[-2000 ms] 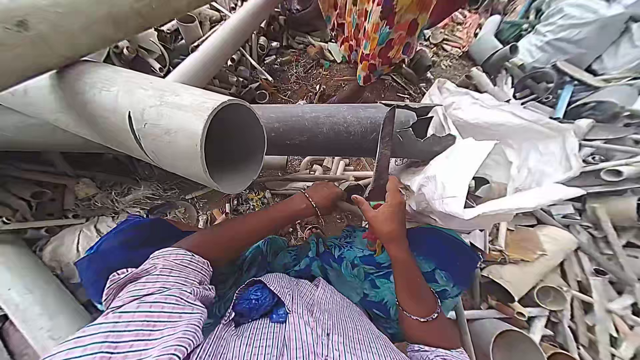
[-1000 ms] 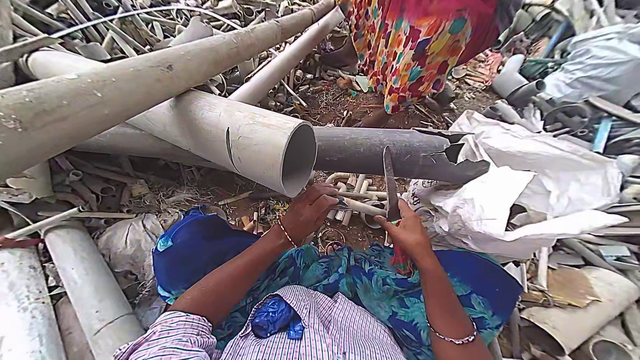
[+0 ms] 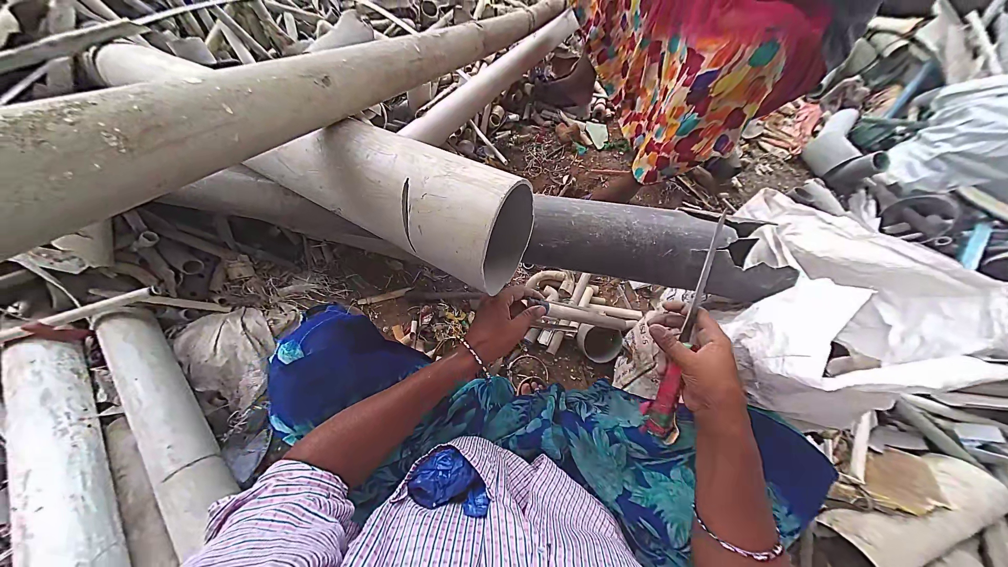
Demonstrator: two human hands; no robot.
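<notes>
My right hand [image 3: 697,354] holds a large knife or saw [image 3: 707,264] by its red wrapped handle, with the long narrow blade pointing up and away. My left hand [image 3: 508,319] grips the left end of a thin pale plastic pipe [image 3: 591,316], whose other end reaches toward my right hand. Just above my left hand is the open end of a wide pale pipe [image 3: 465,213] with a slit in its side. Behind the blade lies a dark grey pipe [image 3: 622,240] with a broken end.
A long pale pipe [image 3: 197,126] crosses over the wide one. White sacking [image 3: 890,291] lies at the right, and thick pipes [image 3: 161,425] at the lower left. Small pipe pieces [image 3: 555,335] lie beyond my lap. A person in a colourful skirt [image 3: 693,87] stands ahead.
My hands were close together at the blade two seconds ago; now they are apart, with the thin pipe in my left hand. The view has shifted left.
</notes>
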